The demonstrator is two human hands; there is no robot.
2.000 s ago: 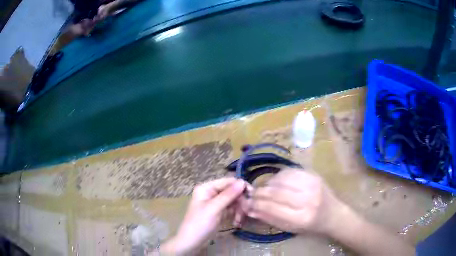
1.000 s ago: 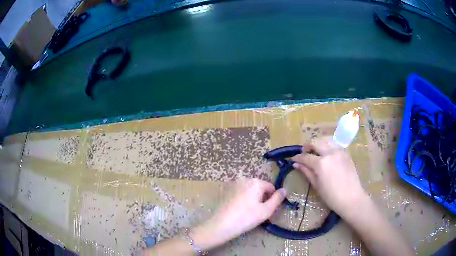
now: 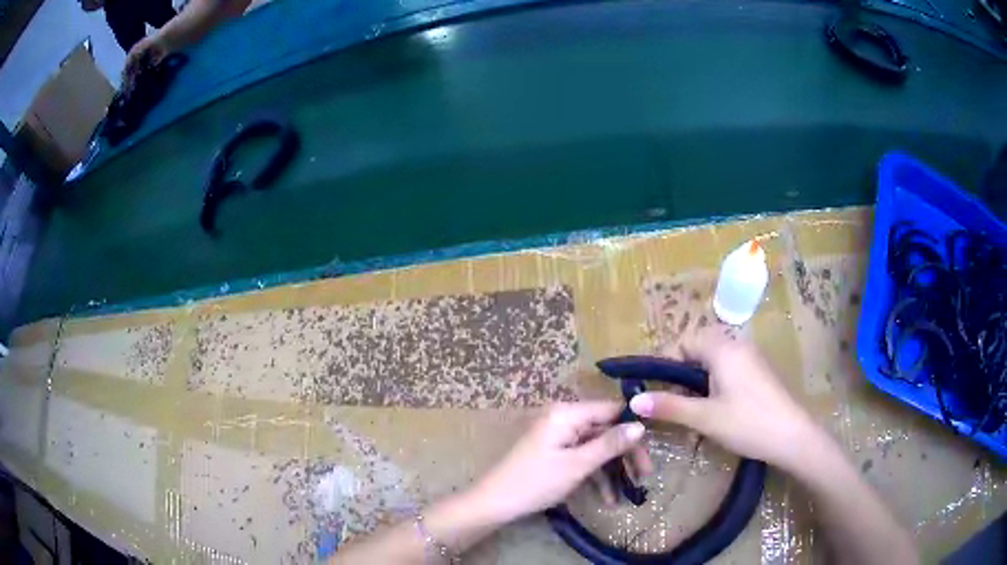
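A thick black C-shaped headband lies on the cardboard work mat, its lower arc uncovered. My right hand grips its upper end, thumb tip on the joint with a thinner black inner band. My left hand holds that inner band inside the arc, close to my right thumb. The two hands nearly touch, and their fingers hide most of the joint. A white glue bottle with an orange nozzle stands upright just beyond my right hand.
A blue parts tray with tangled black curved parts is at the right. Black headbands lie on the green belt, far left and far right. Another person's hand touches black pieces at the upper left, near a cardboard box.
My hands have come closer together at the inner band, which was upright and more exposed a second ago. Another person's arm has appeared at the upper left.
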